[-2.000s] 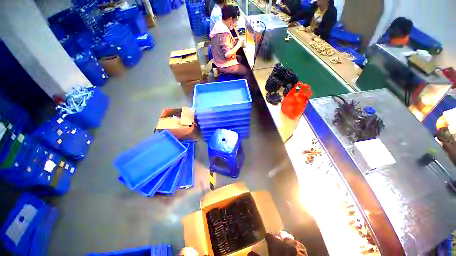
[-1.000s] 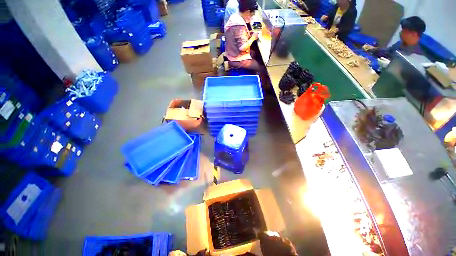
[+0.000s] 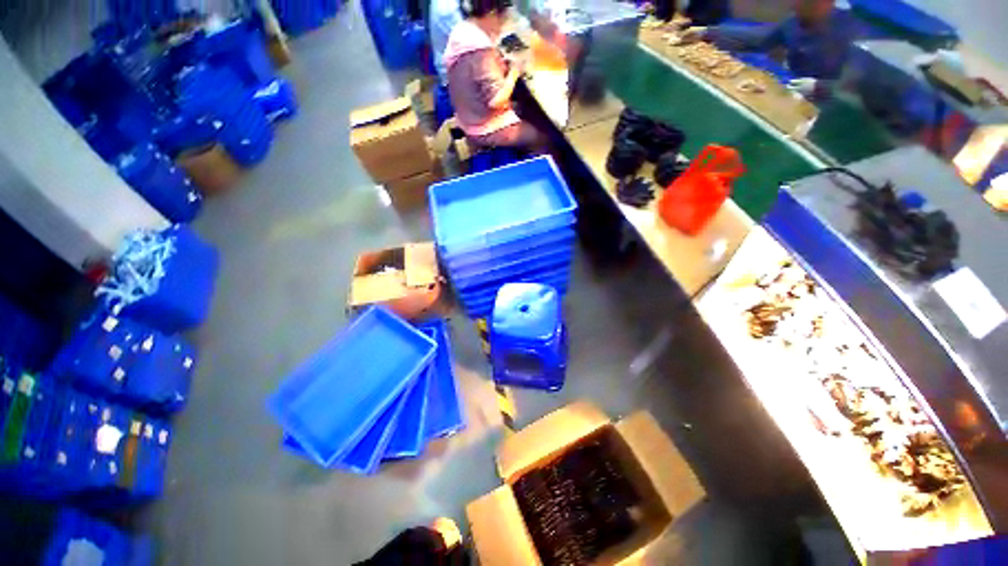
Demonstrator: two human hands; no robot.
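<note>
An open carton (image 3: 676, 470) stands low on the grey floor at the bottom centre, its tan flaps spread. Inside lie rows of small dark parts (image 3: 577, 500). My left hand (image 3: 447, 533), with a dark sleeve, is at the bottom edge, just left of the carton's left flap. It is small and blurred; its fingers and any grip cannot be made out. My right hand is not in view.
Fanned blue trays (image 3: 356, 387), stacked blue trays (image 3: 503, 210) and a blue stool (image 3: 527, 315) stand beyond the carton. The right bench (image 3: 779, 442) holds gold-brown pieces, an orange-red bag (image 3: 700, 190) and black bundles (image 3: 641, 149). A person in pink (image 3: 479, 83) sits at the bench.
The view has turned, and the carton appears farther right. My left hand shows more, beside the left flap. My right hand has left the picture, and the lower-left tray of dark parts is out of view.
</note>
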